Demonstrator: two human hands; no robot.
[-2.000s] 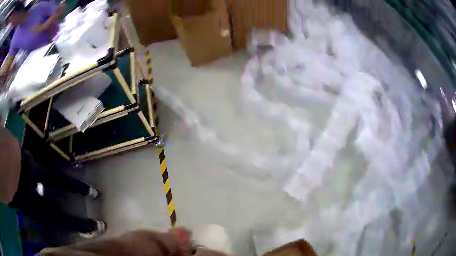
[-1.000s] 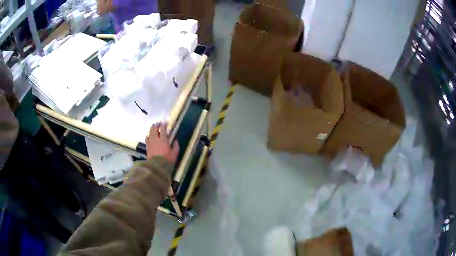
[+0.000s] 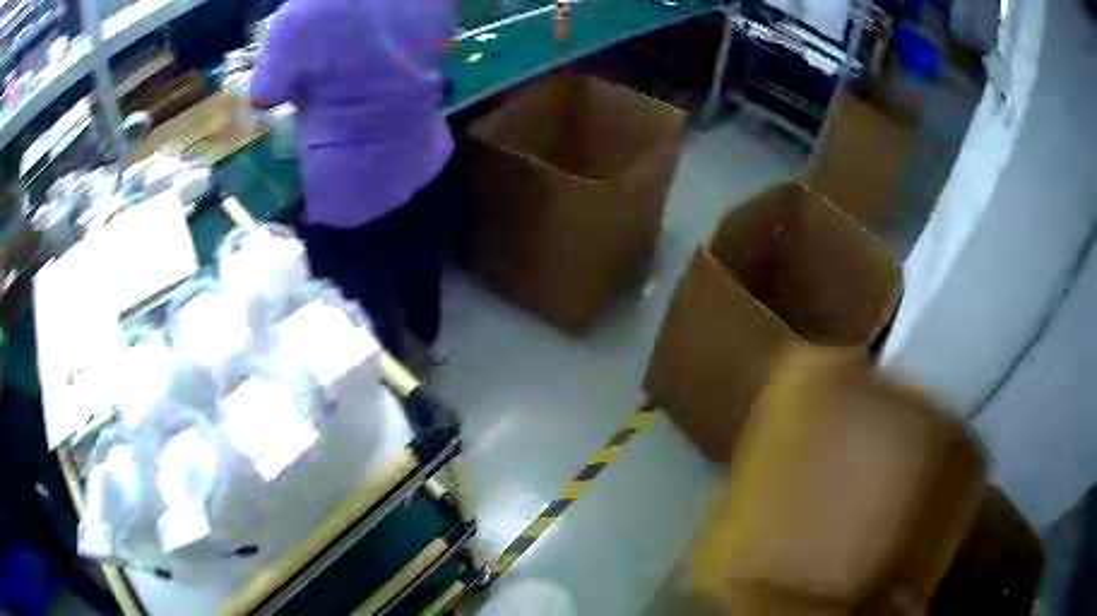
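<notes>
A brown carton (image 3: 854,493), blurred by motion, is large and close at the lower right, with a yellowish left edge. It hides part of the open cartons behind it. No hand shows on it, so what holds it cannot be told. Neither my left hand nor my right hand is in view. A two-level cart with yellowish tube rails (image 3: 319,535) stands at the lower left. White items in clear bags (image 3: 205,337) are piled on it, beside flat white sheets (image 3: 114,295).
A person in a purple shirt (image 3: 367,114) stands at a green bench (image 3: 541,54). Large open cartons stand on the floor, one near the bench (image 3: 547,229) and one at centre right (image 3: 722,361). Yellow-black tape (image 3: 577,481) crosses the floor. A white pillar (image 3: 1010,229) stands at right.
The view has swung up and closer to the cart and person. My left hand, on the cart rail earlier, has left the picture. The small carton has risen from the bottom edge and looks larger.
</notes>
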